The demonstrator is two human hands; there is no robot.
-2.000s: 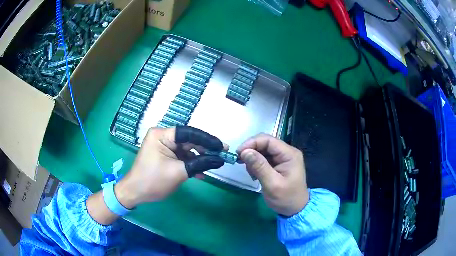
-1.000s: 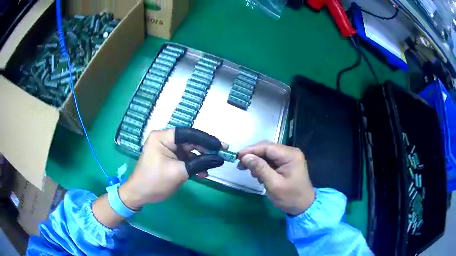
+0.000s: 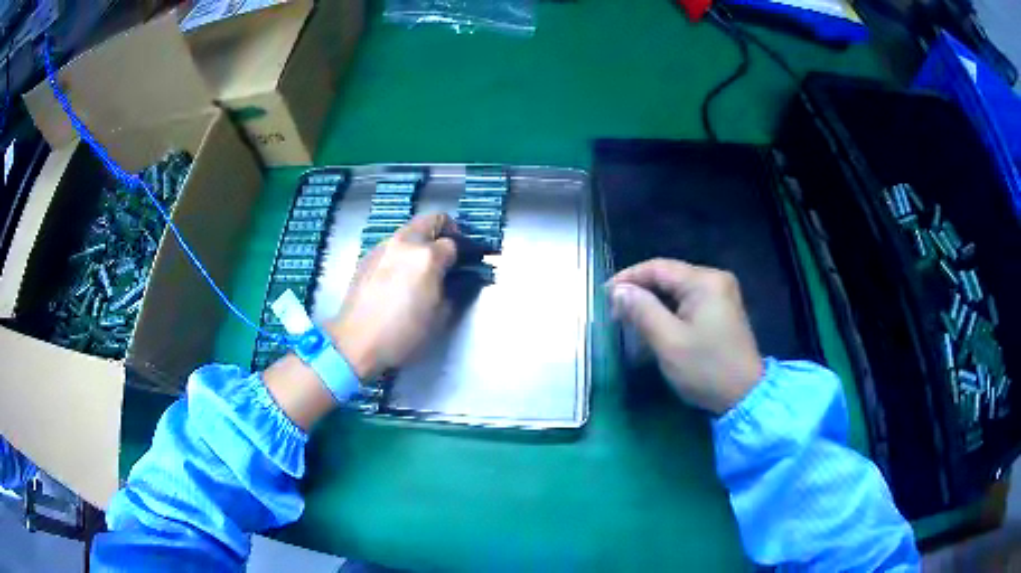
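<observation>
My left hand (image 3: 403,291), with black finger cots, is over the metal tray (image 3: 526,358). Its fingertips are at a dark green capacitor (image 3: 484,272) just below the third row (image 3: 485,202). Its thumb and finger are around the part's left end. The tray also holds a long row of green parts (image 3: 300,249) at its left side and a middle row (image 3: 392,204) partly hidden by my left hand. My right hand (image 3: 689,325) is over the shallow black tray (image 3: 700,213), its thumb and index fingertips close together. Whether something tiny is between them cannot be told.
An open carton (image 3: 168,302) of loose green parts stands at left, with a second carton (image 3: 280,101) behind. A deep black bin (image 3: 896,146) with scattered parts is at right. A clear bag (image 3: 459,13) lies at the back. A blue cord (image 3: 190,249) runs to my left wrist.
My hands have moved apart. My left hand has carried the green part from in front of the tray to the third row. My right hand has moved right over the black tray. The view has shifted.
</observation>
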